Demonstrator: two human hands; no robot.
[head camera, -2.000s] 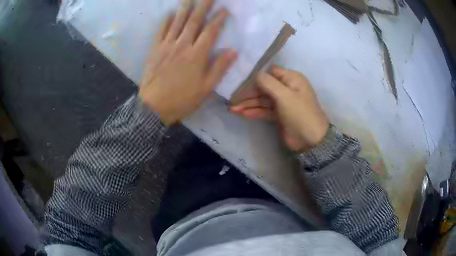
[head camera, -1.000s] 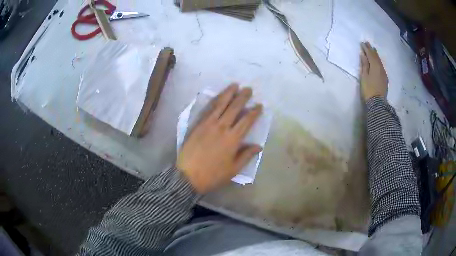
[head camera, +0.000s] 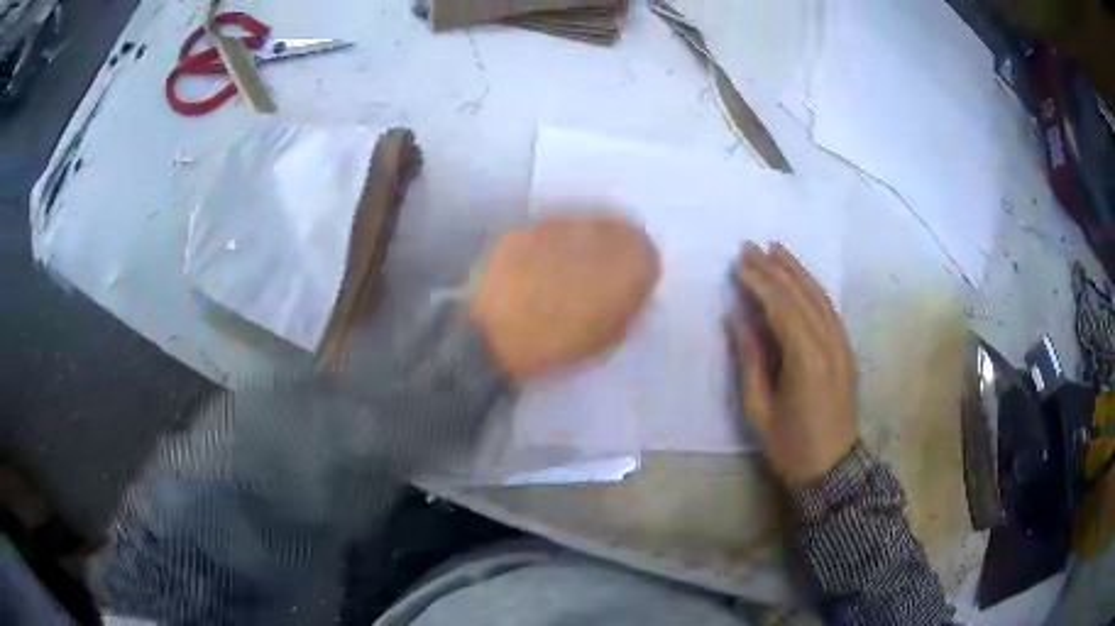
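Note:
A white sheet (head camera: 691, 196) lies flat on the pressing table in front of me. My left hand (head camera: 569, 294) is over its left part, blurred and with the fingers curled; whether it holds something is hidden. My right hand (head camera: 801, 355) lies on the sheet's right part, fingers slightly bent and thumb apart, with nothing seen in it. A narrow white, shiny edge (head camera: 572, 470) shows below the sheet at the table's front; what it belongs to is unclear.
The finished pile (head camera: 275, 232) with its brown layered edge is at left. Scissors (head camera: 220, 61) lie behind it. Cut pieces (head camera: 532, 15) and a fabric strip (head camera: 740, 110) are at the back, white sheets (head camera: 905, 135) at upper right. The steam iron (head camera: 1027, 471) stands at right.
My right hand has come back from the white sheets at upper right, and a large white sheet now lies where the small white piece showed under my left hand. My left hand has lifted or curled, blurred.

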